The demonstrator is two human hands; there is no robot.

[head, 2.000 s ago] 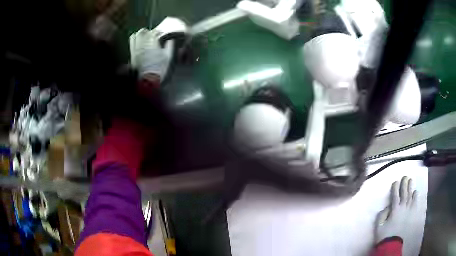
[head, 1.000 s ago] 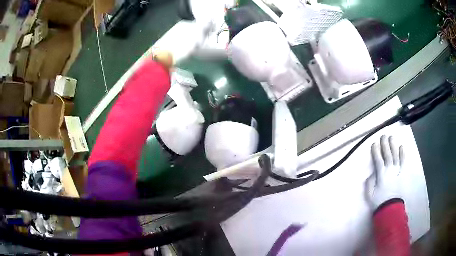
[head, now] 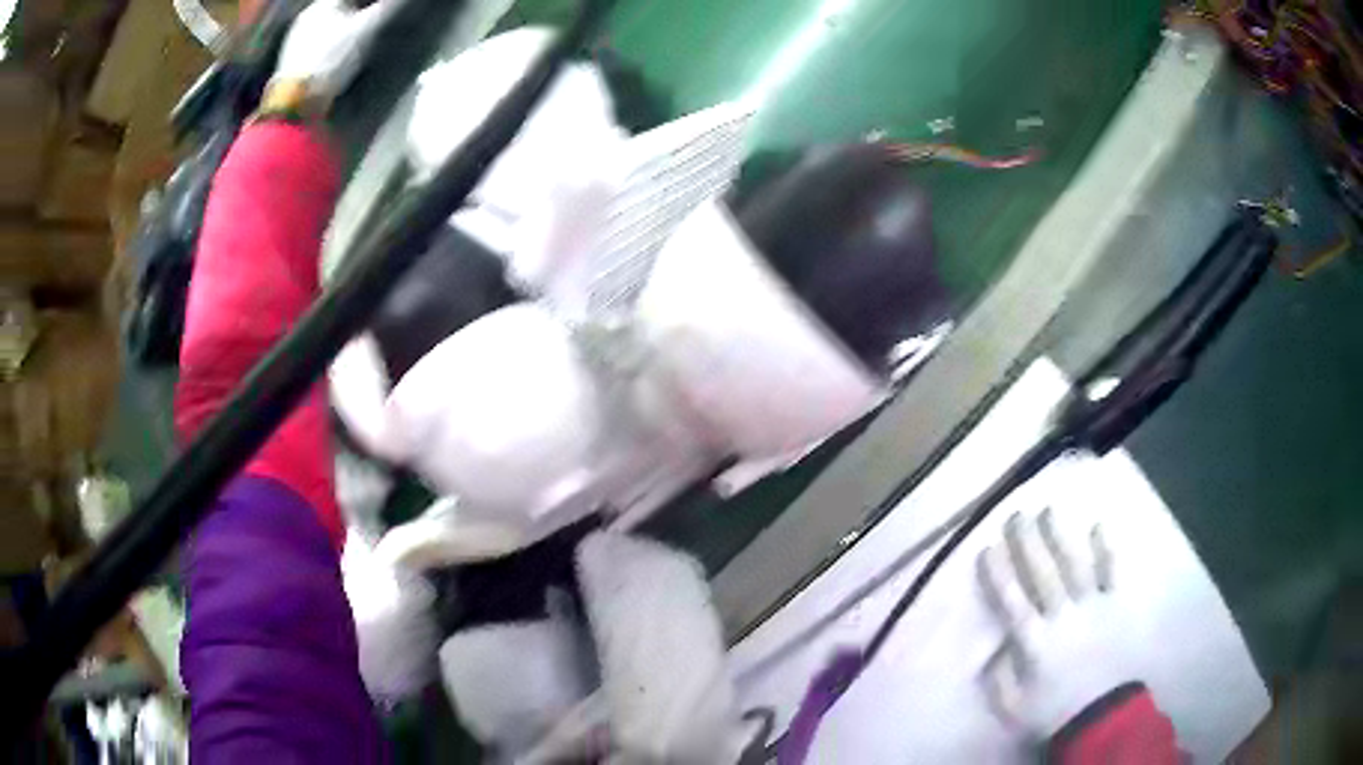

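My right hand (head: 1046, 598) is in a white glove and lies flat, fingers spread, on a large white paper sheet (head: 1196, 628) at the lower right. My left hand (head: 322, 57) is gloved, small and blurred at the top left edge, with the arm stretched out; its fingers and anything in them cannot be made out. Several white rounded camera units stand between the hands on the green surface, among them one in the middle (head: 501, 404) and one with a dark face (head: 733, 336).
A black tool or connector (head: 1173, 336) with a thin cable lies across the paper's upper corner. A thick black cable (head: 269, 396) crosses the view in front of my left arm. A grey rail (head: 972, 374) runs between units and paper. Tangled wires (head: 1300, 53) are at top right, cartons at left.
The view has turned and the camera units look larger. My left hand has gone further to the top left of the view. My right hand stays flat on the paper.
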